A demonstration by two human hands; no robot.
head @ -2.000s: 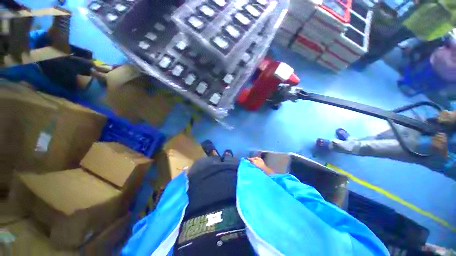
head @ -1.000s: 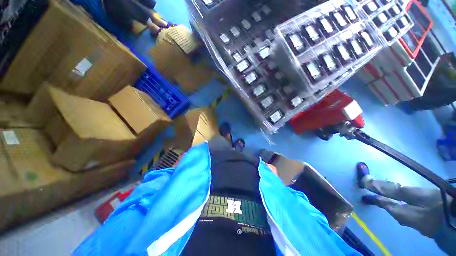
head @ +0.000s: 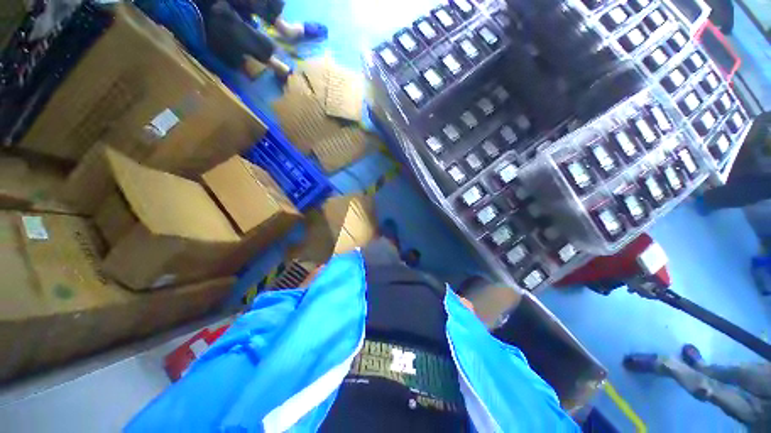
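My right hand (head: pixel 467 303) shows only as a sliver past the blue sleeve, beside the brown end of an open, dark-inside carton (head: pixel 554 351) at lower right. Whether it touches the carton cannot be told. My left hand (head: pixel 314 276) is a small blurred patch at the other cuff, next to a dark-slotted grid piece (head: pixel 292 274) and a small open carton (head: pixel 348 221). Its fingers are hidden, so a grip cannot be told.
Stacked blister trays (head: pixel 524 161) fill the upper right, beside a red pallet jack (head: pixel 621 266) and a person's legs (head: pixel 702 380). Large cartons (head: pixel 169 199) stand left, near a blue pallet (head: pixel 292 169). Cardboard pieces (head: pixel 317 110) lie ahead by another person's arm (head: pixel 277 65).
The view has turned; the blister trays now fill more of the upper right and sit closer. The pallet jack and the person's legs show lower and further right. The loose cardboard ahead shows more fully.
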